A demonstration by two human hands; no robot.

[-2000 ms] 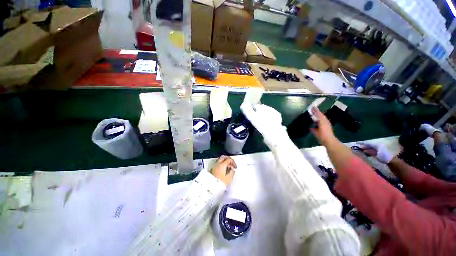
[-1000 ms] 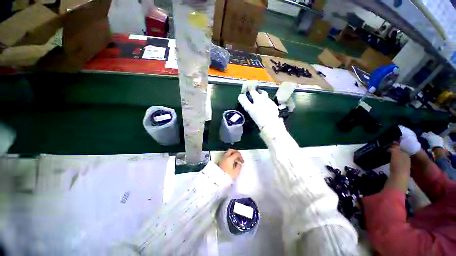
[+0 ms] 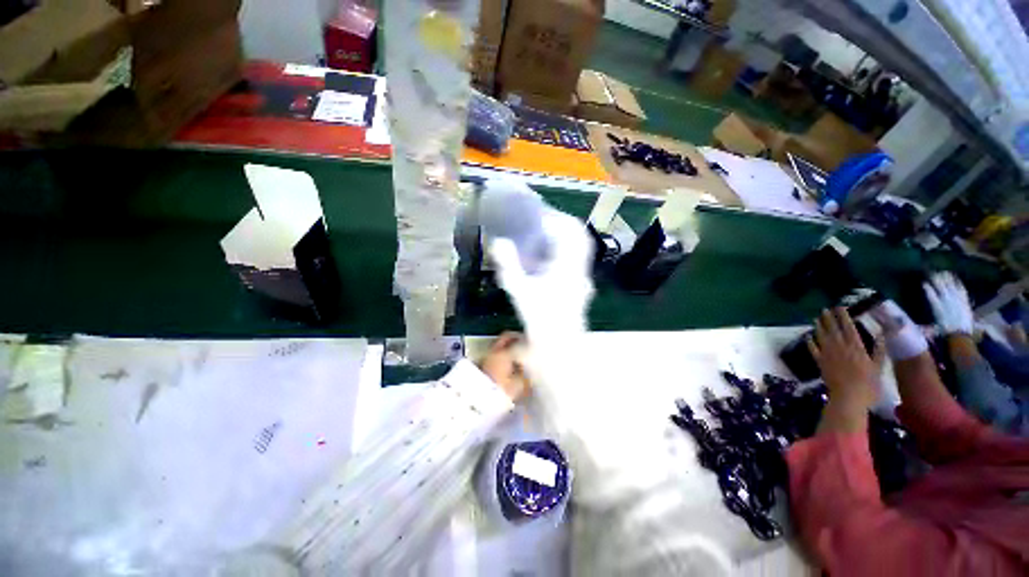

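My right hand [image 3: 539, 242], in a white glove and blurred, is over the green conveyor belt [image 3: 169, 259] just right of the post. A pale rounded shape, possibly a bagged unit, shows at its fingers; I cannot tell if it is held. My left hand [image 3: 504, 367], bare-fingered, rests at the bench edge, partly hidden by my right sleeve; its grip is unclear. A bagged unit [image 3: 533, 478] with a white label stands on the bench near me. An open black box with white flaps [image 3: 284, 254] stands on the belt at left. Another open box [image 3: 660, 254] stands right of my glove.
A clear-taped post [image 3: 427, 203] rises at the bench edge. Black cable bundles [image 3: 739, 456] lie heaped at right. Beside them, a person in red sleeves [image 3: 863, 496] handles a black box [image 3: 807, 355]. Brown cartons [image 3: 547, 51] and a blue fan [image 3: 860, 180] are beyond the belt.
My right hand has moved left toward the post. The bagged units on the belt left and right of the post no longer show there. An open box now stands at left. The neighbour's hands have shifted.
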